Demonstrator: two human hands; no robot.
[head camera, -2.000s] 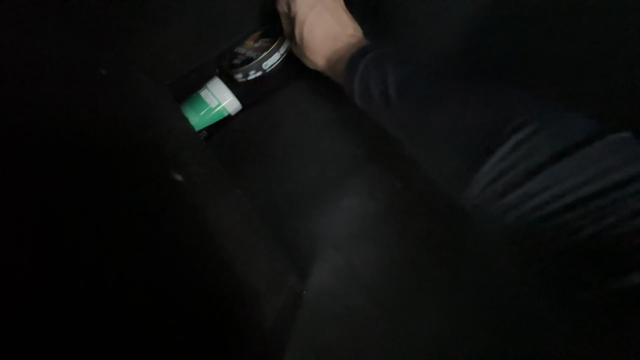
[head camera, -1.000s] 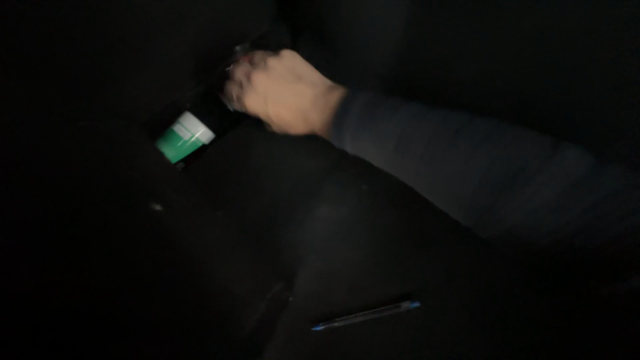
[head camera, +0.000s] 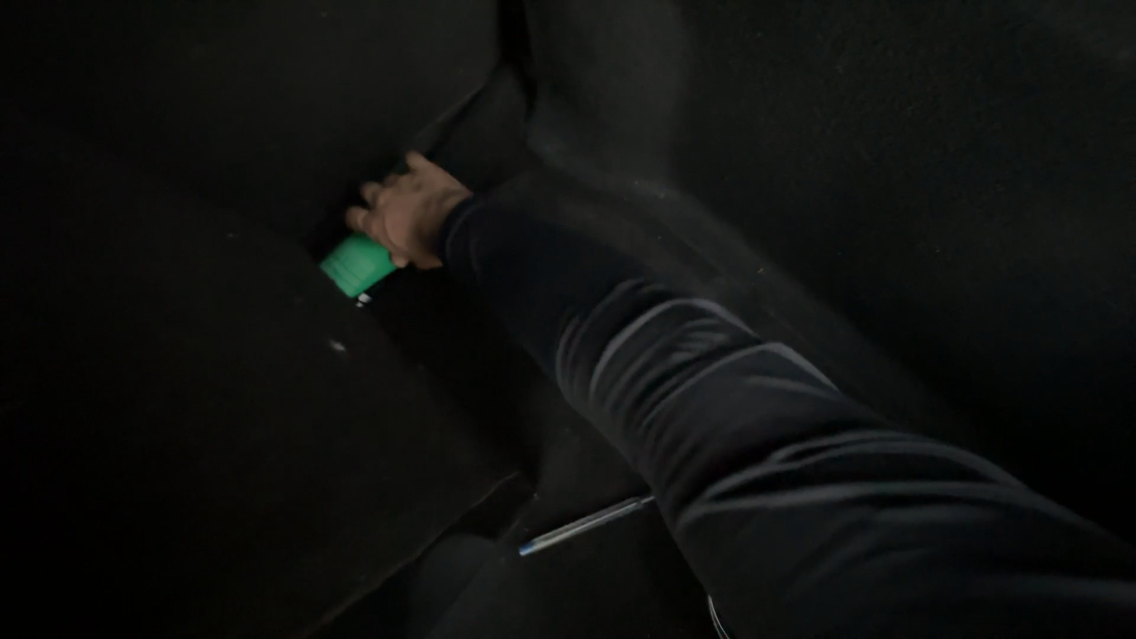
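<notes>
My right hand (head camera: 408, 211), in a dark sleeve, reaches in from the lower right and lies over the upper right end of a green container (head camera: 358, 265). Its fingers are blurred and partly spread. Whether they grip the container or only touch it cannot be told. The container's white end, visible earlier, is hidden by the hand. A clear ballpoint pen (head camera: 586, 525) with a blue tip lies on the dark surface below, its right end meeting the edge of the sleeve. My left hand is out of view.
Dark, fabric-like panels (head camera: 266, 426) rise around a narrow recess where the container sits. A raised dark side (head camera: 843, 177) runs along the right. A thin pale cord or loop (head camera: 717, 617) shows below the sleeve at the bottom edge. The light is very dim.
Two seconds ago my right hand was at a round, dark-sided object beyond the green container; now it is over the container. That round object is no longer visible. The view has shifted.
</notes>
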